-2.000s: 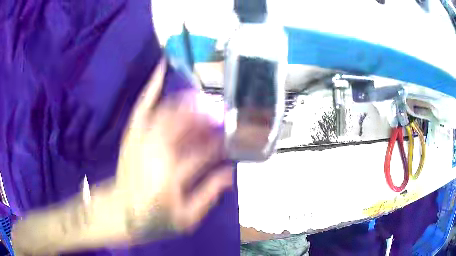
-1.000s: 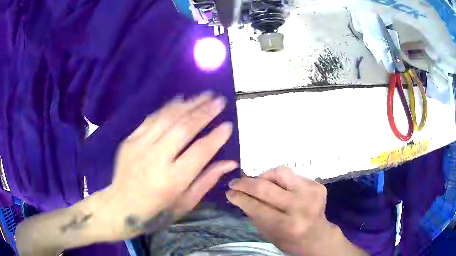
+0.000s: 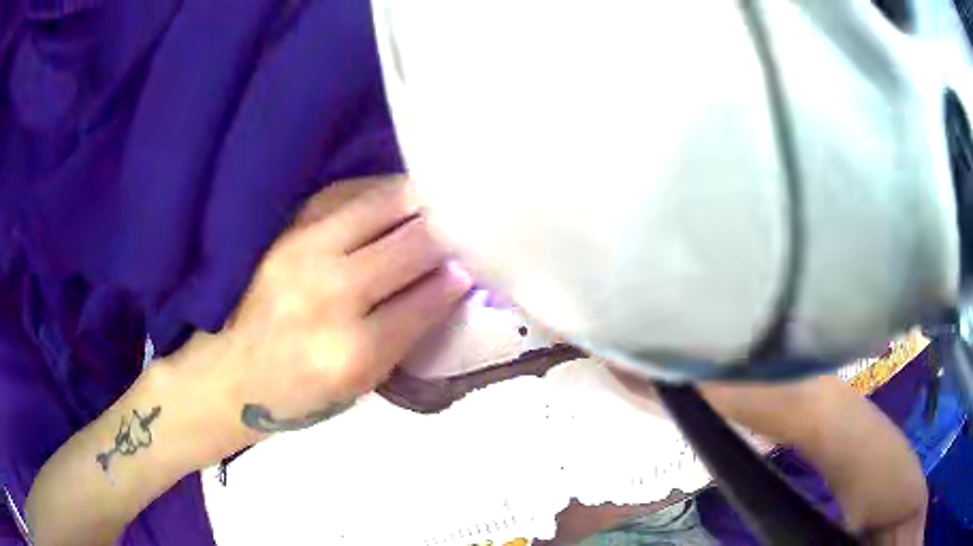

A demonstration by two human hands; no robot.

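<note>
Dark purple cloth (image 3: 203, 139) lies in loose folds over the left and upper left. My left hand (image 3: 341, 288) is palm down at the cloth's edge, its fingers close together and reaching to the white machine head (image 3: 619, 160). Its fingertips are partly lost in pinkish glare, so I cannot tell if they grip the cloth. The machine head fills the upper right and hides the needle area. My right hand (image 3: 763, 407) is mostly hidden behind the head; its wrist and forearm show at the lower right, and its fingers cannot be made out.
The white table (image 3: 469, 459) has a chipped front edge with printed ruler marks and a worn yellow patch (image 3: 891, 363) at the right. A dark bar (image 3: 736, 469) slants down from the machine head. Blue basket parts (image 3: 953, 469) show at the lower right.
The view has shifted, and the machine head now covers the needle area and the scissors. My right hand has moved from the cloth's front edge to behind the head. The cloth no longer covers the front table.
</note>
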